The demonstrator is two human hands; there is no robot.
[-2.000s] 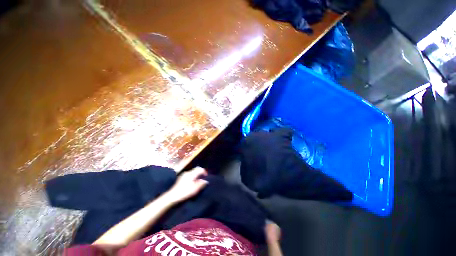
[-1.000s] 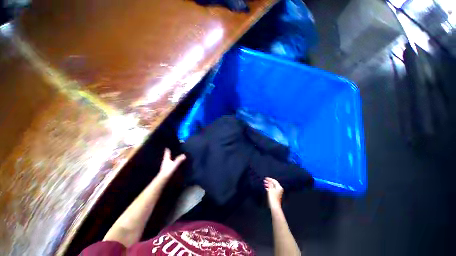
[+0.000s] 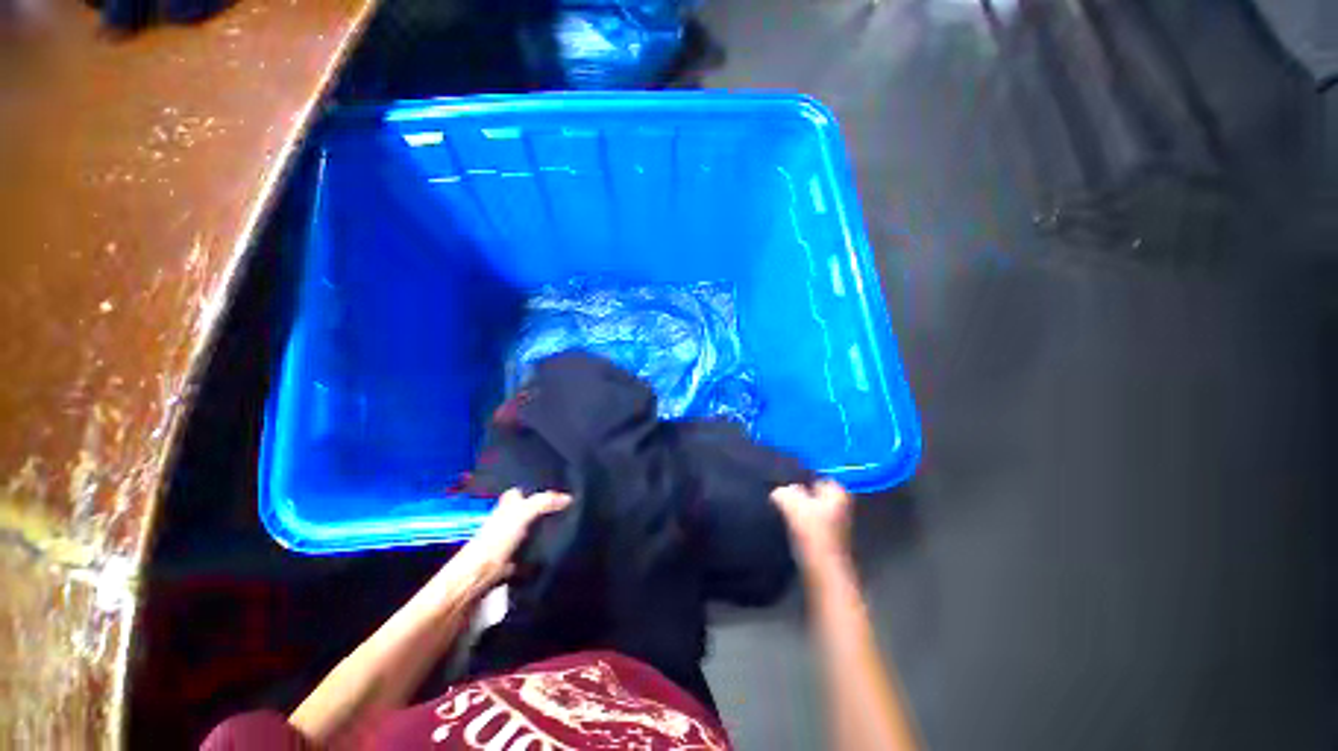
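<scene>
A dark jacket (image 3: 631, 484) is bunched over the near rim of the blue plastic bin (image 3: 587, 110), its upper part hanging inside and its lower part close to my body. My left hand (image 3: 521, 517) grips the cloth on its left side. My right hand (image 3: 816, 514) grips the cloth on its right side, near the bin's right front corner. Clear plastic (image 3: 660, 335) lies on the bin floor, partly hidden by the jacket.
The brown table (image 3: 162, 250) runs along the left, its edge beside the bin. Dark cloth lies at its far end. A shiny blue plastic bag (image 3: 605, 44) is behind the bin. Grey floor (image 3: 1115, 484) lies to the right.
The view has turned right, so the bin is now straight ahead. The jacket has left the table and lies over the bin's rim. Both hands have closed on it.
</scene>
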